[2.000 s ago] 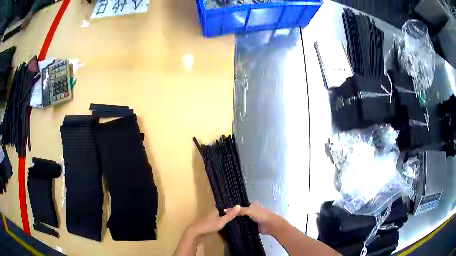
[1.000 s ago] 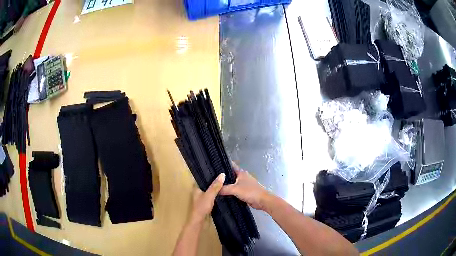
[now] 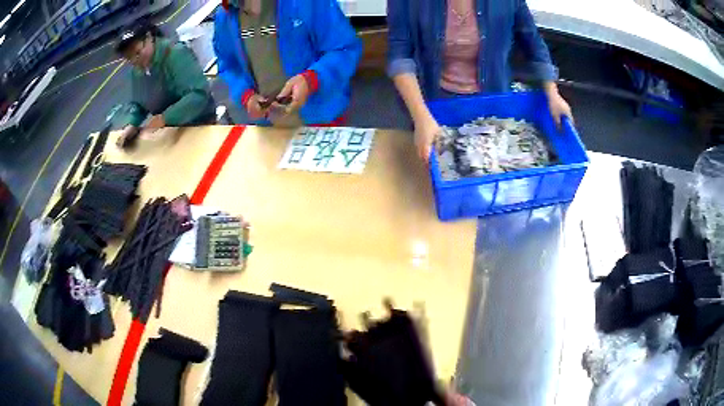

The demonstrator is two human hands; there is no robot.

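Note:
A loose bundle of black strips is blurred and tilted at the bottom, just right of two long black stacks of strips. Its upper ends are uneven and its lower end is hidden by the frame edge. My right hand shows only as a small blurred part at the bottom edge, against the bundle's lower right side; its grip is mostly cut off. My left hand is not in view. A shorter black stack lies further left.
A person holds a blue bin of small silvery pieces at the far edge. Two other people are at far left. A calculator, paper sign and strip heaps lie left. Tied bundles and clear bags lie right.
The view has tilted up, showing people and the whole blue bin. The bundle has moved left, beside the long stacks. My left hand has left the view; my right is nearly out.

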